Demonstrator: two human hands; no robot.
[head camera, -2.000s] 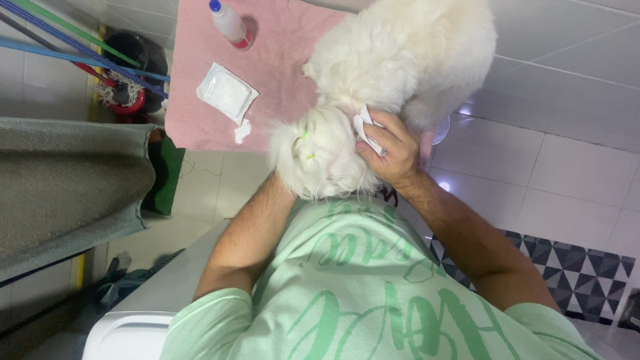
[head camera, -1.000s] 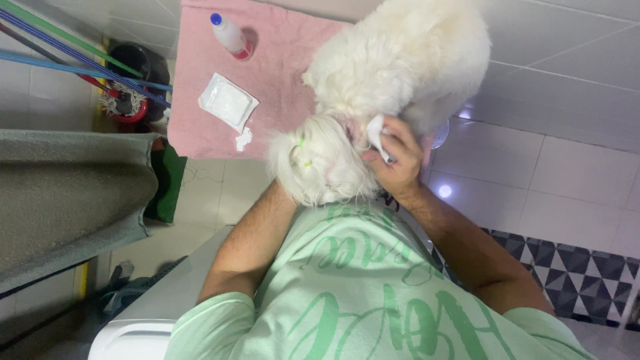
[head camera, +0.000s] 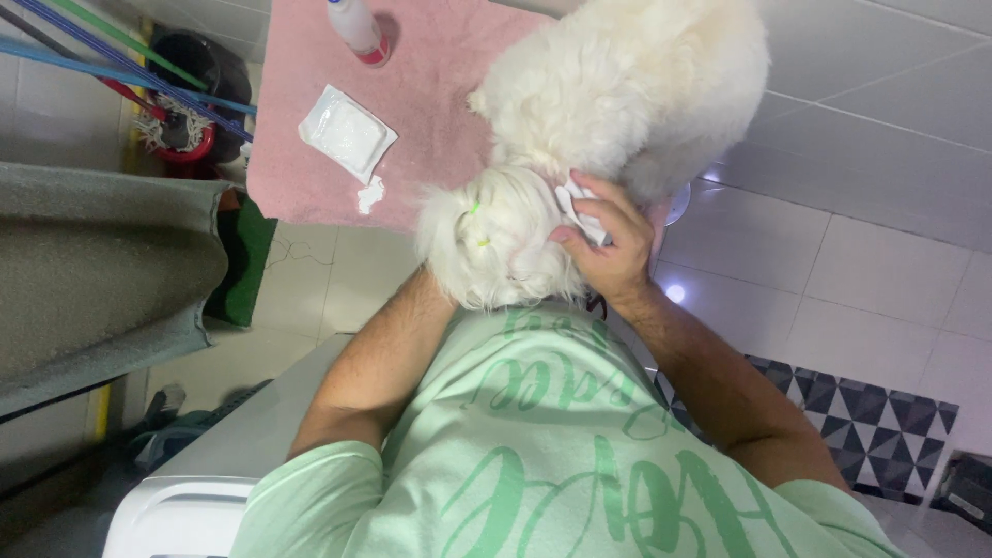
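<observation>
A fluffy white dog (head camera: 628, 85) is on a pink towel (head camera: 434, 93), its head against my shirt and two small bright ties in its head fur. My right hand (head camera: 616, 236) grips a white cotton pad or wipe (head camera: 577, 211) between thumb and fingers, at the side of the dog's head by the neck. My left hand is hidden beneath the dog's head; only the forearm shows. Left of the dog lie a white packet (head camera: 347, 133) and a small torn white scrap (head camera: 371, 194). A clear bottle (head camera: 358, 31) with red liquid and a blue cap stands behind them.
Mop and broom handles (head camera: 178, 85) lean at the upper left over a black bucket (head camera: 190, 58) and a red one (head camera: 190, 151). A grey mat or cloth (head camera: 101, 271) hangs at the left. A white plastic chair (head camera: 182, 515) is lower left; a patterned mat (head camera: 868, 426) lies right.
My right hand has stayed beside the dog's head with the white pad, its fingers and the pad shifting slightly.
</observation>
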